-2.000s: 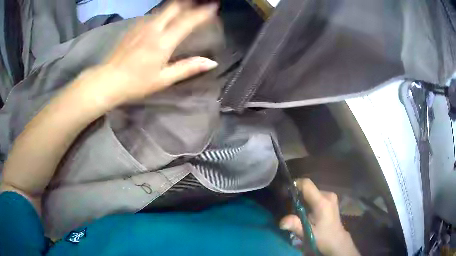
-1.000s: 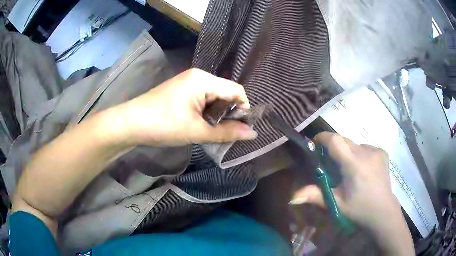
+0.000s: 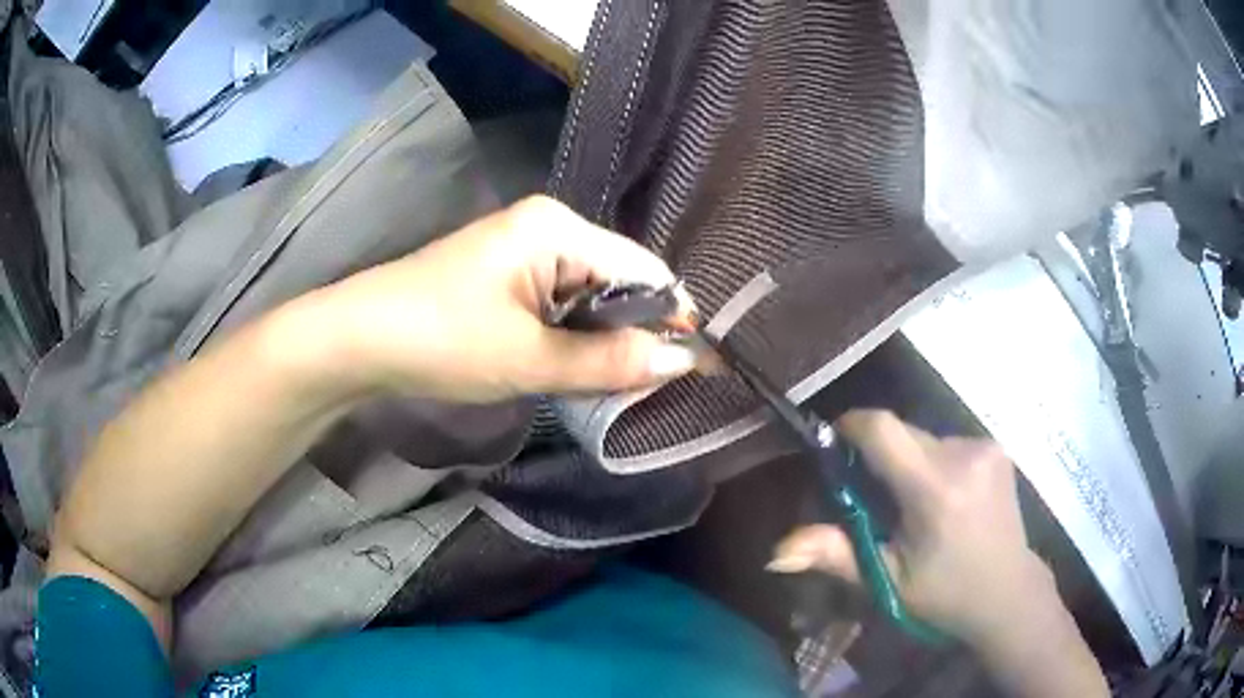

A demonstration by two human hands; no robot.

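Observation:
My left hand (image 3: 600, 307) pinches a small folded edge of a grey-brown garment piece between thumb and fingers. The garment's dark striped inner fabric (image 3: 805, 150) faces up, with a pale binding (image 3: 873, 334) along its border. A short pale strip (image 3: 742, 306) stands out beside my left fingertips. My right hand (image 3: 914, 518) holds scissors with green handles (image 3: 866, 539). The dark blades look nearly closed, their tips at my left fingertips. Whether they cut anything is hidden. More taupe cloth (image 3: 328, 273) lies under my left arm, with a loose dark thread on it.
A white table surface (image 3: 1044, 409) is at the right, partly under the cloth. A wood-coloured table edge (image 3: 525, 44) is at the top. A pale surface with a cable (image 3: 259, 82) is at the upper left. Blurred dark items are at the right rim.
My left hand came down and took hold of the garment edge, and the striped side turned up. Since a second ago, the scissors moved slightly left to my left fingertips and the pale strip came into view.

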